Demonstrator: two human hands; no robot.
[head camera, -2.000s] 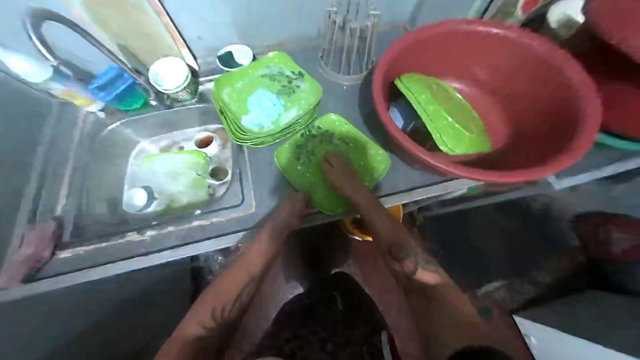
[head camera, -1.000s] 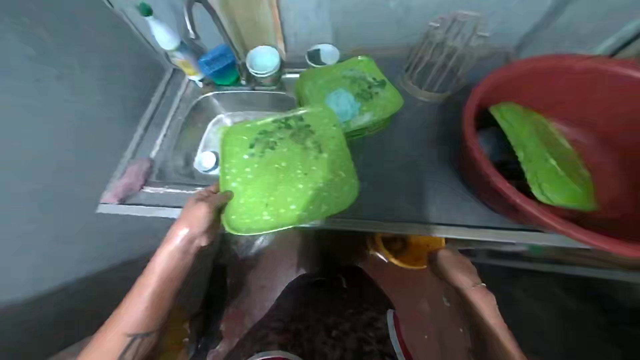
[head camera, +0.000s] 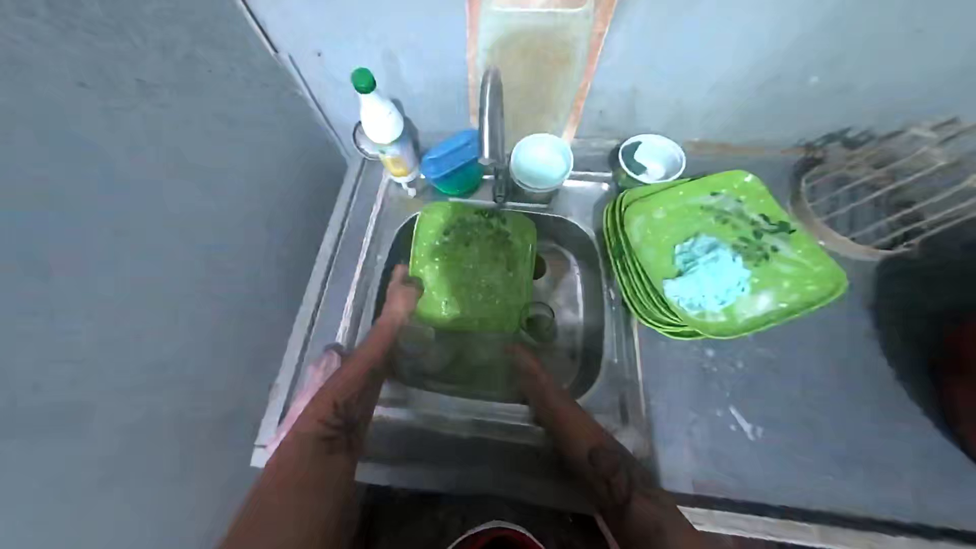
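Observation:
A square green plate (head camera: 476, 267) with a dark leaf pattern is tilted over the steel sink (head camera: 587, 305). My left hand (head camera: 404, 293) grips its left edge. My right hand (head camera: 526, 366) is blurred near the plate's lower right; whether it touches the plate cannot be told. Small cups (head camera: 539, 322) lie in the basin, partly hidden behind the plate. On the counter right of the sink stands a stack of similar green plates (head camera: 732, 252), a crumpled light-blue cloth or scrubber (head camera: 707, 274) on top.
Behind the sink stand a faucet (head camera: 492, 114), a white bottle with green cap (head camera: 381, 118), a blue and green container (head camera: 454, 162) and white bowls (head camera: 541, 162). A pink cloth (head camera: 313, 381) lies on the left edge. A wire rack (head camera: 877, 198) and part of a red tub (head camera: 961, 374) are at right.
The plate in my left hand has moved from the sink's front edge to over the basin. My right hand has come from the counter's front edge to the sink. The view has shifted left.

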